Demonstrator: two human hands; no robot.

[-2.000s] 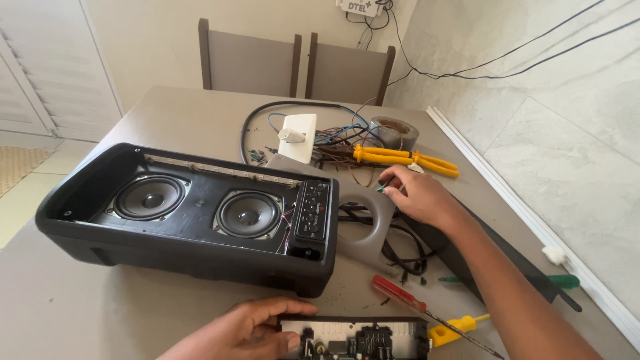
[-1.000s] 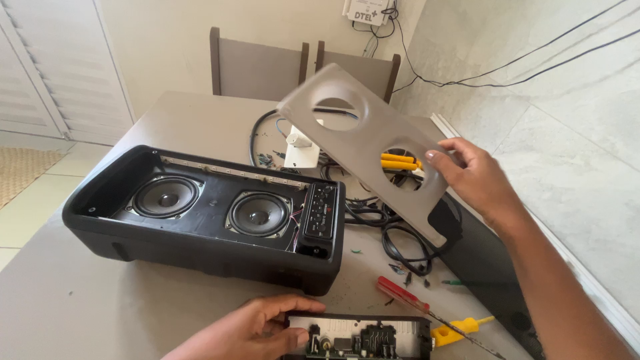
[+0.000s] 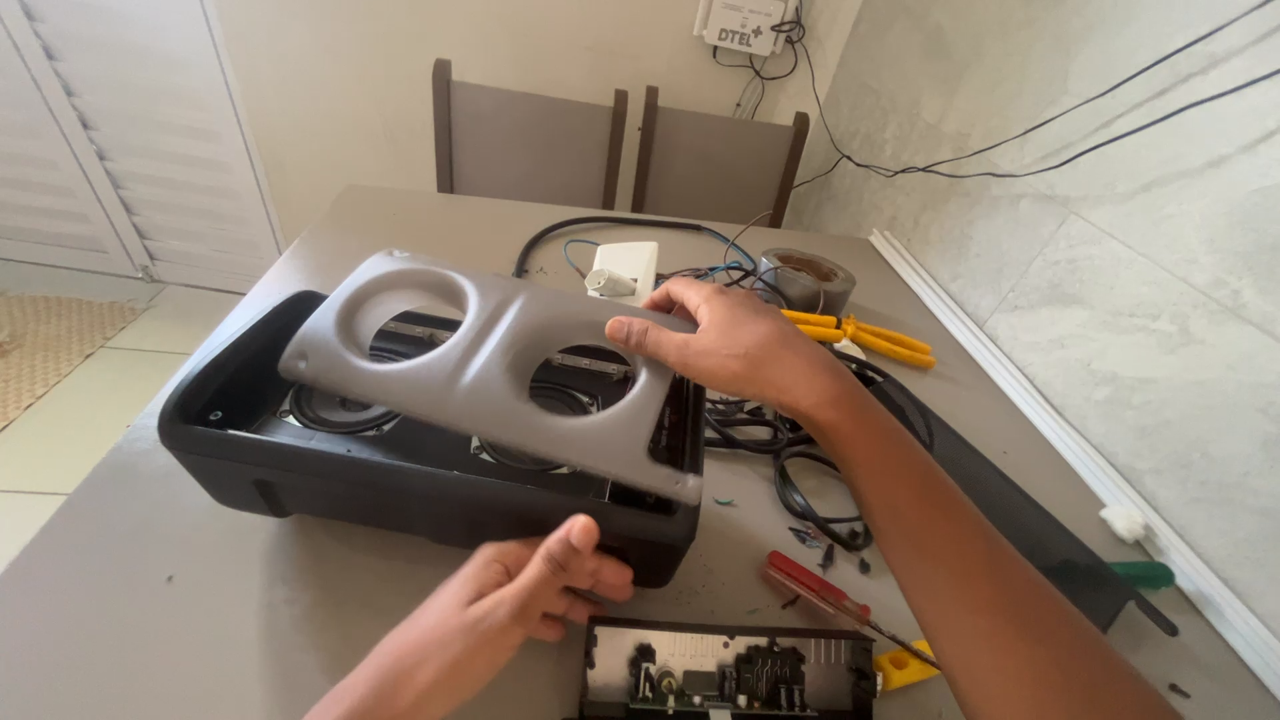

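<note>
My right hand (image 3: 735, 340) grips the right end of a grey plastic speaker front panel (image 3: 490, 340) with two round openings. The panel is tilted over the open black speaker box (image 3: 400, 500), partly covering its two speaker cones (image 3: 345, 405). My left hand (image 3: 535, 590) is raised with nothing in it, fingers apart, near the box's front right corner. Just right of it lies a black housing with an exposed circuit board (image 3: 730, 675). Whether the panel touches the box, I cannot tell.
Right of the box lie black cables (image 3: 820, 490), a red-handled screwdriver (image 3: 815, 585), yellow-handled pliers (image 3: 870, 335) and a long dark panel (image 3: 990, 500). Behind are a white socket box (image 3: 625, 270) and a roll of grey tape (image 3: 805, 280). Two chairs (image 3: 530, 140) stand beyond the table.
My right hand has lifted the grey panel from the table right of the box and carried it left over the box. My left hand has let go of the circuit board housing.
</note>
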